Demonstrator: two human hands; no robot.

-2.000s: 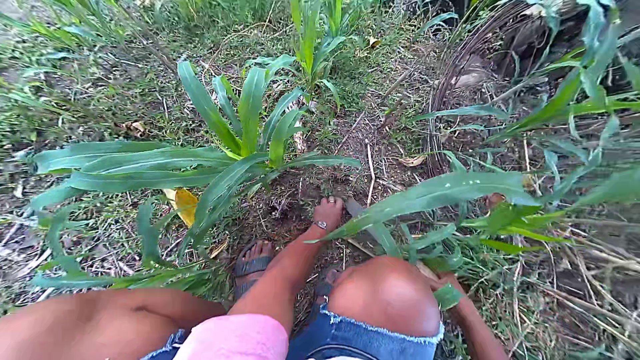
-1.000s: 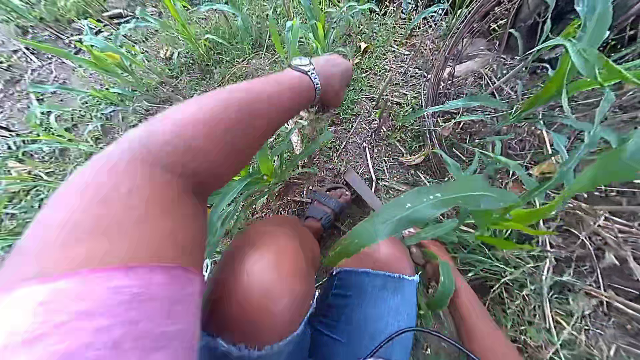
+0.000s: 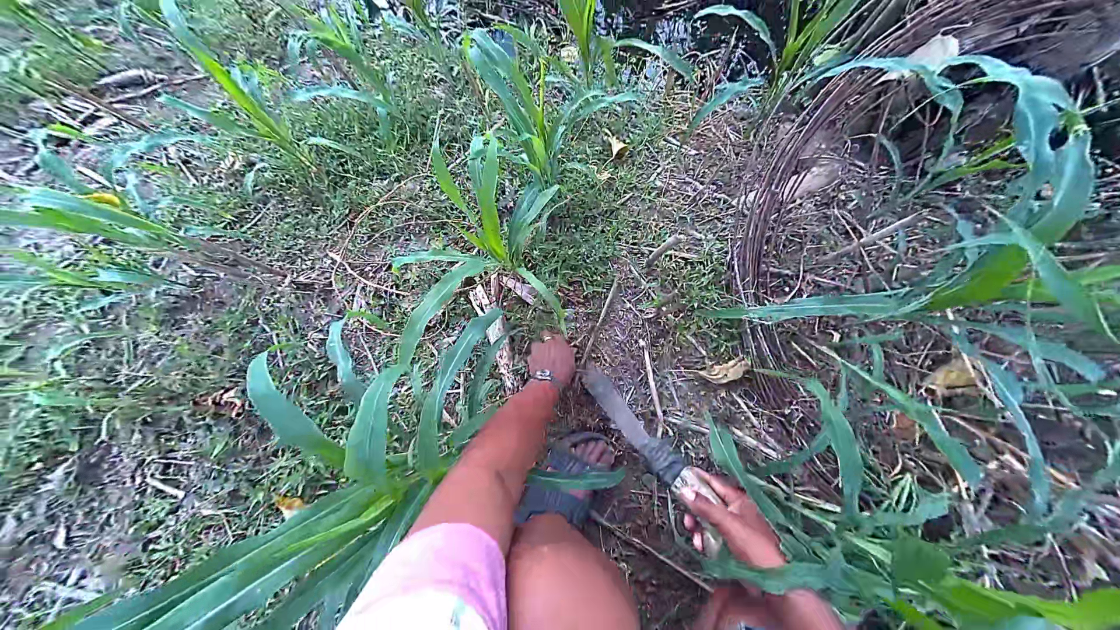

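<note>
My right hand (image 3: 731, 521) is closed around the handle of a machete-like blade (image 3: 621, 409), whose tip points up and left over the soil. Near that tip, my left hand (image 3: 551, 357) reaches down to the ground among low weeds, a wristwatch at its wrist. Its fingers are bent downward and partly hidden, so whether they hold anything cannot be told. Just above the left hand stands a young corn-like plant (image 3: 494, 232). A larger plant (image 3: 372, 507) spreads its long leaves to the left of my left forearm.
My sandaled foot (image 3: 569, 481) is just below the left hand. A bundle of thin brown stems (image 3: 766, 227) curves along the upper right. Long green leaves (image 3: 1032, 271) reach in from the right. Pale dry wood pieces (image 3: 494, 328) and a dry leaf (image 3: 724, 372) lie nearby.
My left arm, raised across the view a second ago, is now lowered to the ground beside the blade tip. The blade and its handle show more fully, and the view has shifted.
</note>
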